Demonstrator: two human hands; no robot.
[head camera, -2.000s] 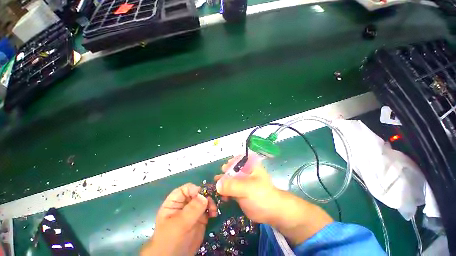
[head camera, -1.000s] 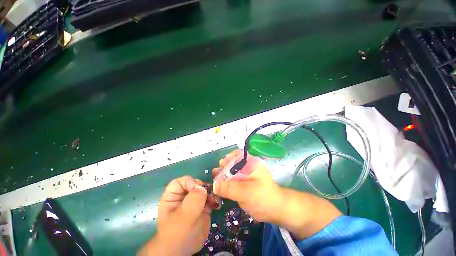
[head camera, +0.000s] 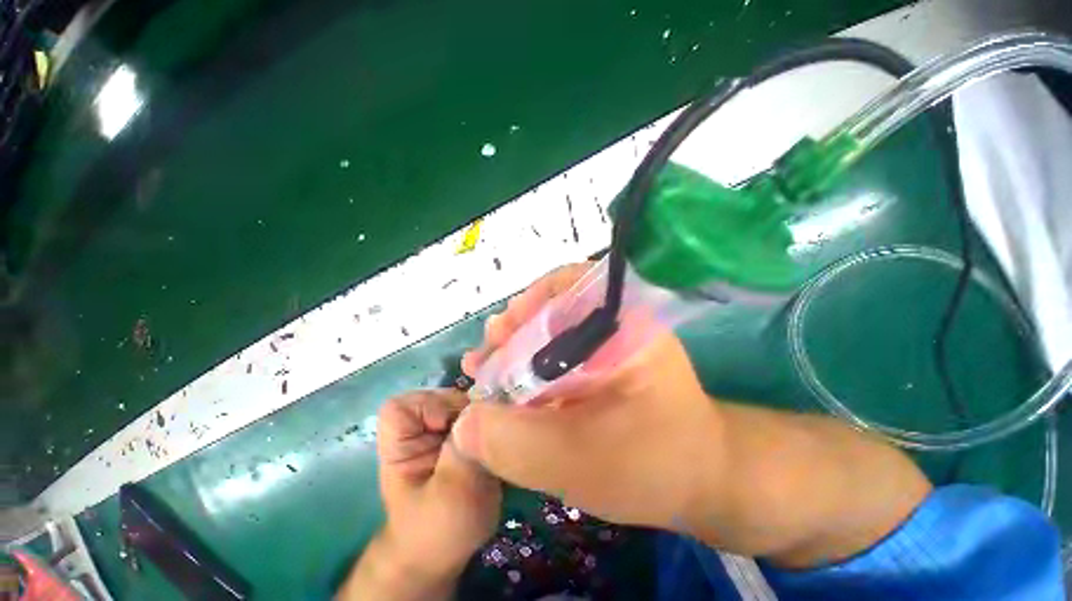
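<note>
The dispensing syringe (head camera: 576, 340) has a clear barrel with pink-red fluid and a green adapter head (head camera: 711, 229). My right hand (head camera: 611, 429) is closed around the barrel, with its tip end at my left fingers. A black cord with a dark end piece (head camera: 576, 345) lies along the barrel. My left hand (head camera: 435, 475) is bare, its fingers pinched just below and left of the tip. What the left fingers hold is hidden. A heap of small dark, glinting parts (head camera: 541, 549) lies below both hands.
A clear air hose (head camera: 929, 440) coils at right, near a white cloth (head camera: 1017, 200). A white rail (head camera: 400, 299) with dark crumbs and a yellow bit crosses diagonally before the green belt (head camera: 294, 153). A dark flat oblong (head camera: 176, 549) and a pink-red object (head camera: 45, 581) lie at lower left.
The view has moved closer, so the hands and syringe look larger. The trays have mostly left the picture. The small part seen earlier at the left fingers no longer shows clearly.
</note>
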